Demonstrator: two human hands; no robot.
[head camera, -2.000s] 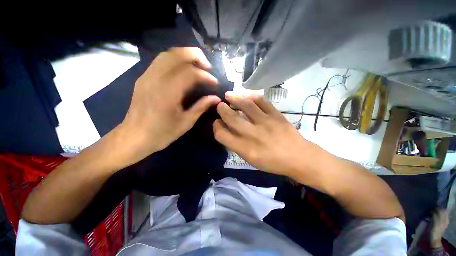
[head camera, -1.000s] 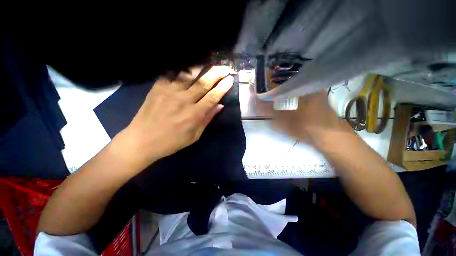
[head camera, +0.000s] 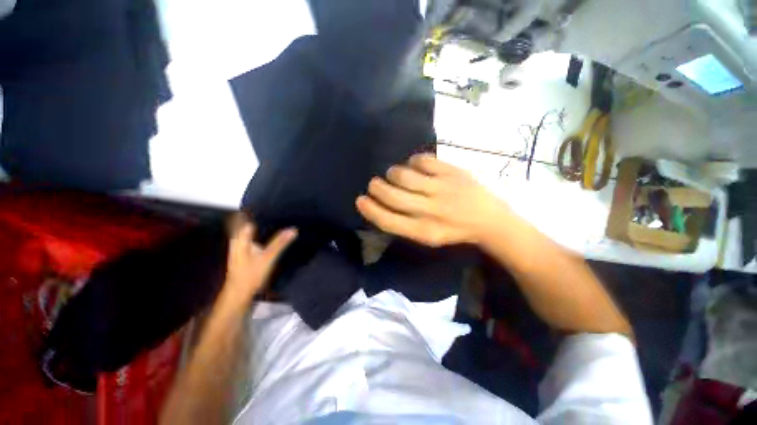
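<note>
A dark fabric panel (head camera: 311, 141) lies on the white table left of the needle area and hangs over the front edge towards my lap. My right hand (head camera: 427, 202) rests on the panel's right part with its fingers curled; whether it pinches the cloth is hard to tell. My left hand (head camera: 253, 257) is low at the table's front edge, blurred, thumb and fingers apart, beside the hanging dark cloth (head camera: 319, 286). The sewing machine (head camera: 656, 62) with its small bluish display stands at top right. Its needle area (head camera: 456, 66) is partly blurred.
A stack of dark cut pieces (head camera: 79, 91) lies on the left of the table (head camera: 203, 108). A red crate (head camera: 50, 241) with dark cloth is at lower left. Yellow-handled scissors (head camera: 596, 149), thread ends (head camera: 535, 145) and an open tool box (head camera: 664, 217) are on the right.
The view has shifted, showing more of the machine's right side. My left hand has left the needle area and moved down to the front edge. My right hand has moved left onto the fabric.
</note>
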